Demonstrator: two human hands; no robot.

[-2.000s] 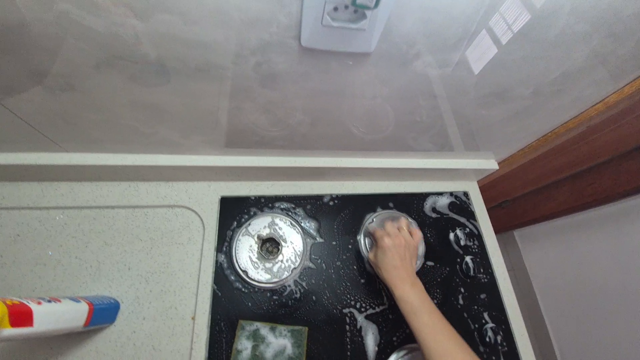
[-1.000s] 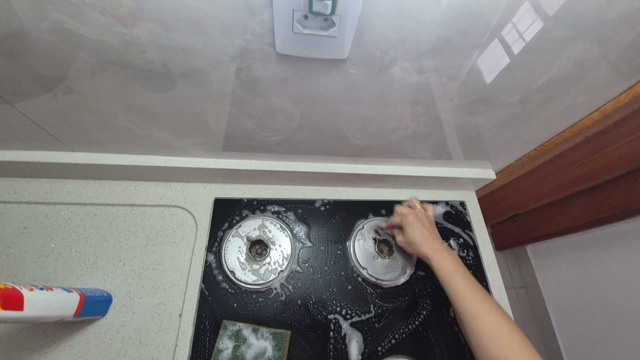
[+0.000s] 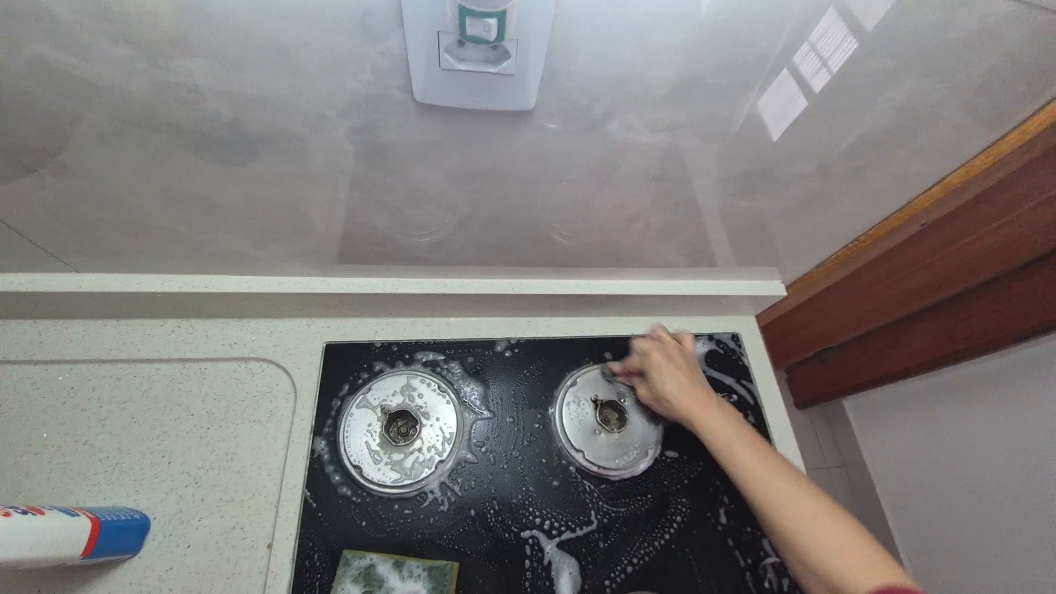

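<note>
My right hand (image 3: 670, 373) is at the upper right edge of the right round metal burner plate (image 3: 606, 458), its fingertips closed on a small dark piece, perhaps a scouring pad, mostly hidden by the fingers. Suds and droplets cover the black glass cooktop (image 3: 507, 495). To the left lies a second metal burner plate (image 3: 371, 429), wet with foam around it. A foamy green and yellow sponge (image 3: 396, 575) rests on the cooktop at the bottom of the view. My left hand is out of view.
A white, red and blue bottle or pack (image 3: 66, 535) lies on the speckled counter (image 3: 148, 429) at left. Behind the cooktop stand a raised ledge (image 3: 396, 285) and a wall with a socket (image 3: 478, 58). Dark wood (image 3: 924, 289) borders the right side.
My right hand has moved from over the middle of the right burner plate to its upper edge, uncovering the plate's center hole. The sponge and left burner plate have stayed in place.
</note>
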